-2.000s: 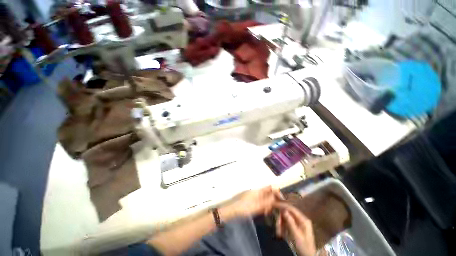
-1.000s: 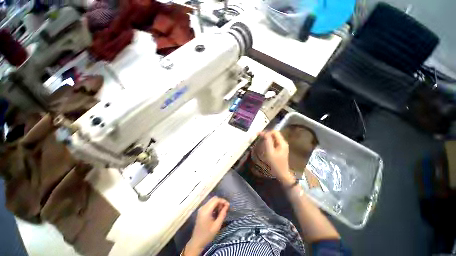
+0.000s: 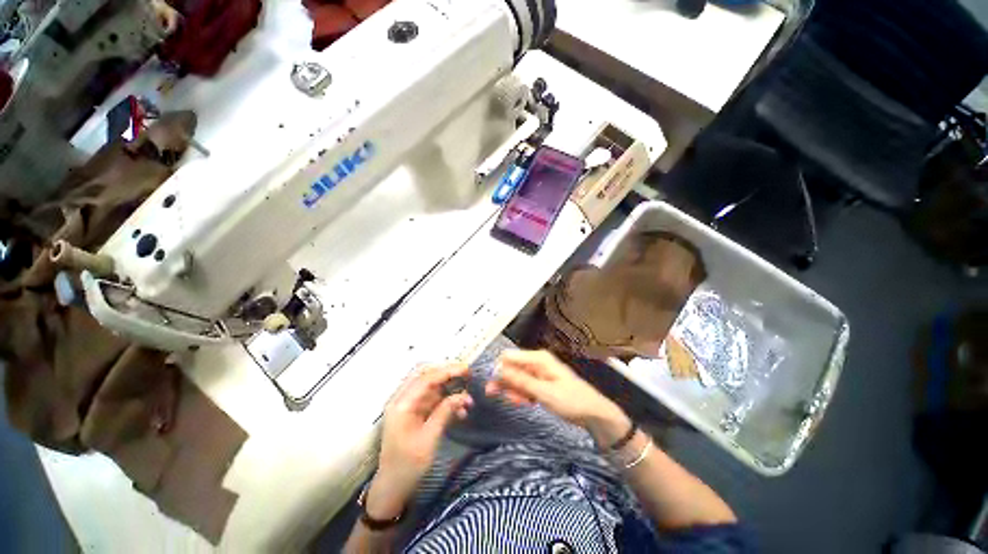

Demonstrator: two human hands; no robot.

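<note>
My left hand is over my lap at the table's front edge, fingers curled towards the thumb. My right hand is close beside it, fingers bent and pointing at the left fingertips. Anything pinched between the fingertips is too small to make out. The white JUKI sewing machine stands ahead, its presser foot area at the lower left of the head. No fabric shows at the foot. A crumpled brown fabric heap lies left of the needle.
A lit smartphone lies by a small blue tool at the table's right end. A pale grey tub right of my lap holds brown pieces and a clear plastic bag. A dark chair stands at upper right.
The view has swung right and down. My right hand has moved from beside the tub to my left hand over the lap. The brown pieces in the tub show more fully.
</note>
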